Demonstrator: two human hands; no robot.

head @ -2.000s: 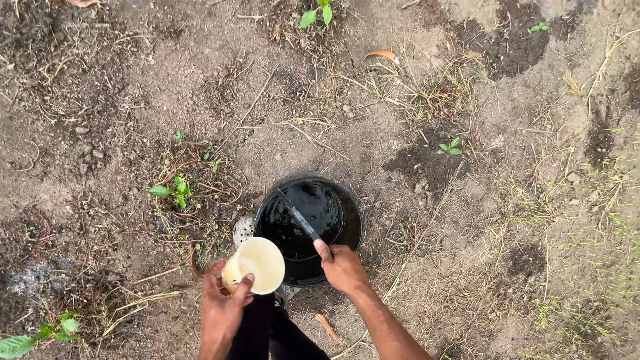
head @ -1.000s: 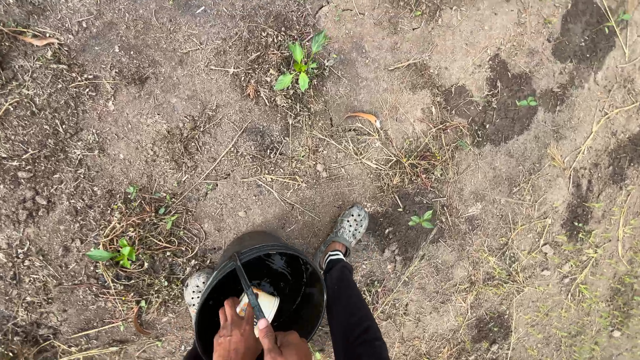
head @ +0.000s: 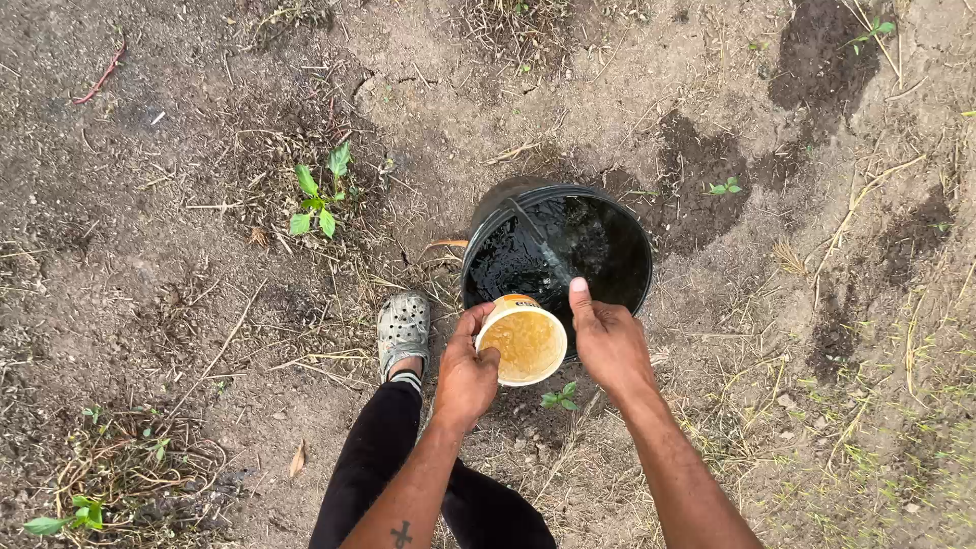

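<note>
My left hand (head: pixel 467 372) holds a paper cup (head: pixel 522 343) of yellowish, rippled liquid by its rim, the thumb over the edge. The cup is tilted toward the camera at the near side of a black bucket (head: pixel 503 197). Dark water (head: pixel 568 236) stands inside the bucket. My right hand (head: pixel 612 339) is closed around the bucket's handle (head: pixel 537 232), which crosses over the opening, with the thumb lying along it. The bucket leans a little, and whether it touches the ground cannot be told.
Small green seedlings (head: pixel 319 200) grow from bare soil, one near the bucket's lower edge (head: pixel 560 396). Dark wet patches (head: pixel 698 179) lie to the right. My left foot in a grey clog (head: pixel 404 332) is beside the bucket. Dry stalks and grass are scattered around.
The cup was inside the bucket a second ago; now it is at the near rim and holds liquid. My hands have moved apart. The view has shifted to the right over the ground.
</note>
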